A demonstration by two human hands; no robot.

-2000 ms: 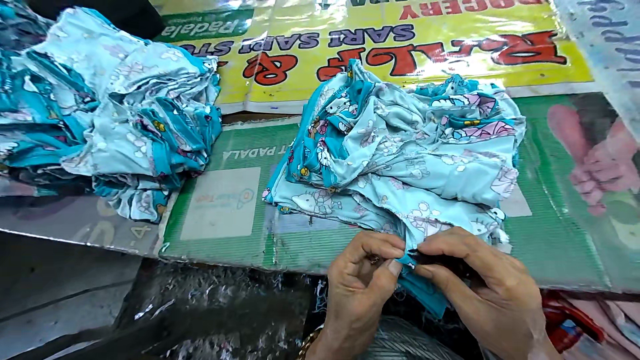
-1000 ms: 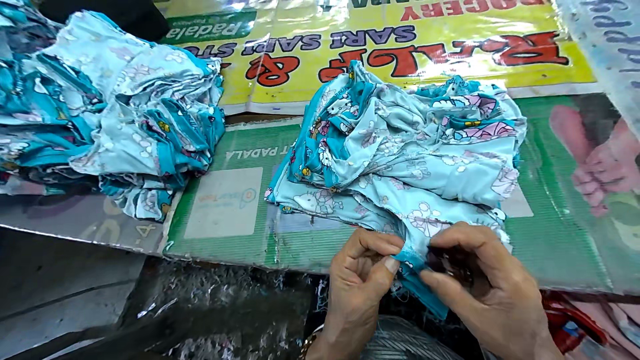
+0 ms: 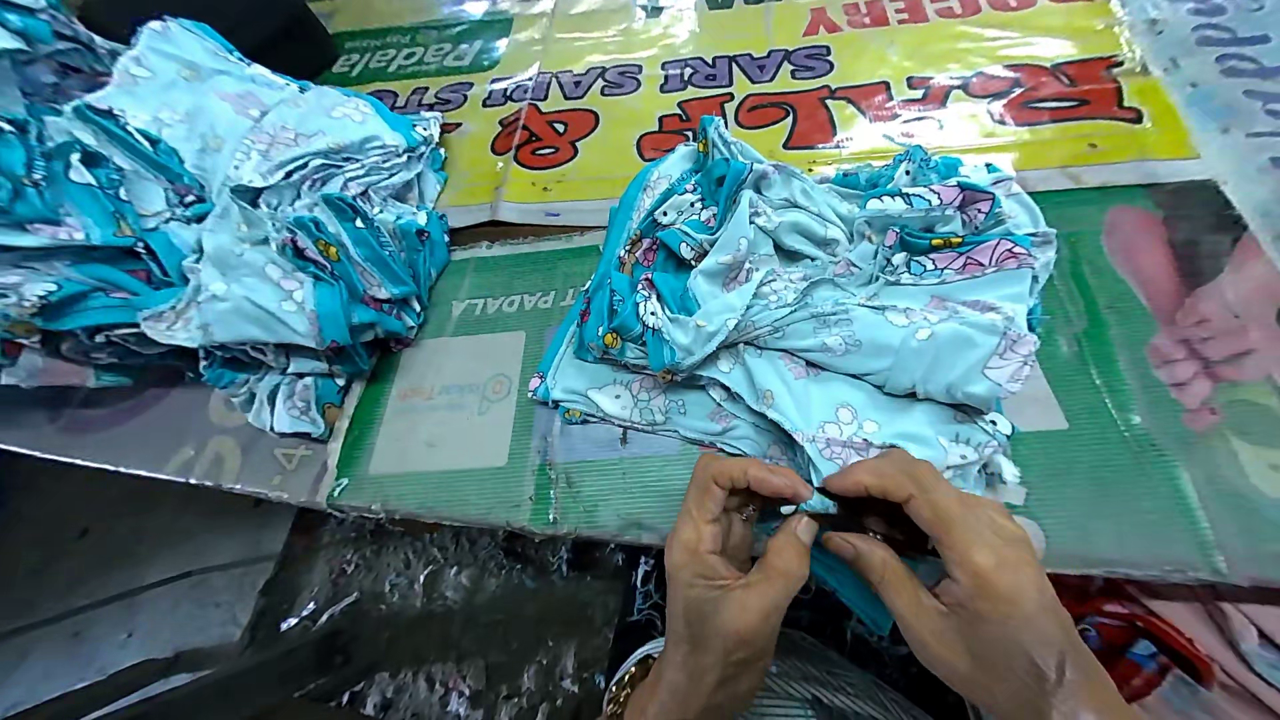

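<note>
A heap of light blue and teal printed fabric pieces [image 3: 800, 290] lies in front of me, cartoon figures on the cloth. One part of it hangs down over the table's front edge to my hands. My left hand [image 3: 740, 560] pinches a small bit of this fabric between thumb and forefinger. Close beside it, my right hand [image 3: 930, 550] has its thumb and forefinger at the same bit of cloth. Something dark is partly hidden under the right fingers; I cannot tell what it is. A bracelet circles my left wrist.
Another pile of the same printed fabric [image 3: 250, 200] sits at the left, with a black object [image 3: 230, 35] behind it. A yellow printed tarpaulin [image 3: 560, 190] and a green printed sheet [image 3: 600, 500] cover the table. Red and pink fabric [image 3: 1150, 640] lies below the edge at the lower right.
My fingers have shifted slightly on the small bit of fabric, and less of its teal side shows between them than one second ago. The two piles have stayed in place.
</note>
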